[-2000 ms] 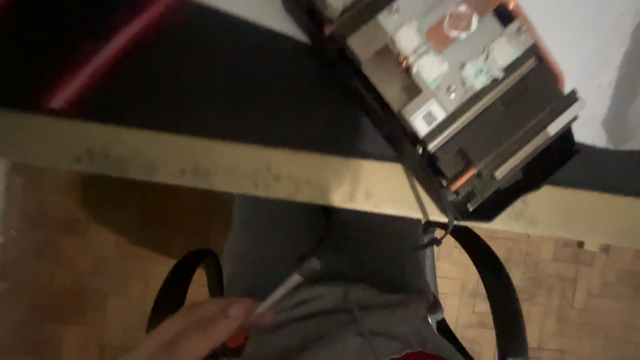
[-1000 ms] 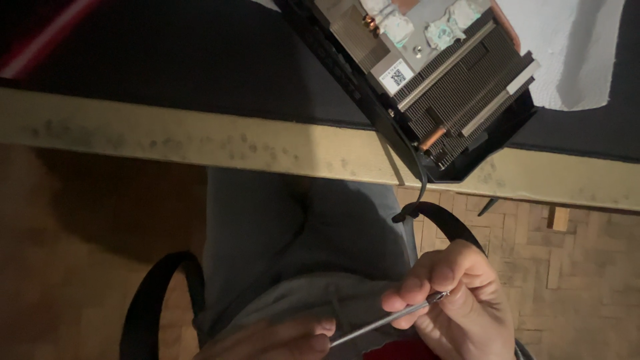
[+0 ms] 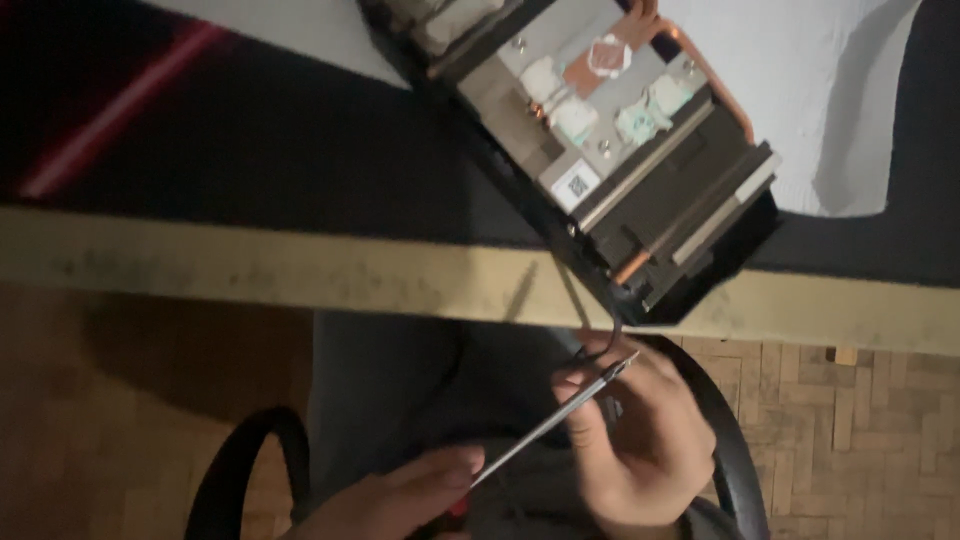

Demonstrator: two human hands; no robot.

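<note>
At the bottom, my left hand (image 3: 405, 495) is closed around a screwdriver (image 3: 551, 430), whose metal shaft points up and right. Its handle is mostly hidden in that hand; a bit of red shows. My right hand (image 3: 645, 435) is beside the tip, and its fingers are around the thin dark cable (image 3: 616, 330). That cable hangs from the corner of a graphics card cooler (image 3: 660, 187), which has metal fins, a copper heat pipe (image 3: 712, 75) and white thermal putty (image 3: 574, 118). The cooler's lower corner reaches over the table's front edge.
The pale table edge (image 3: 360, 277) crosses the view, with a black mat (image 3: 300, 150) behind it. White paper (image 3: 817, 112) lies under and right of the cooler. Black chair armrests (image 3: 247, 465) stand on both sides of my legs, above a parquet floor (image 3: 795, 420).
My right hand, out of view two seconds ago, was at the screwdriver's tip one second ago. It has since moved up to the hanging cable.
</note>
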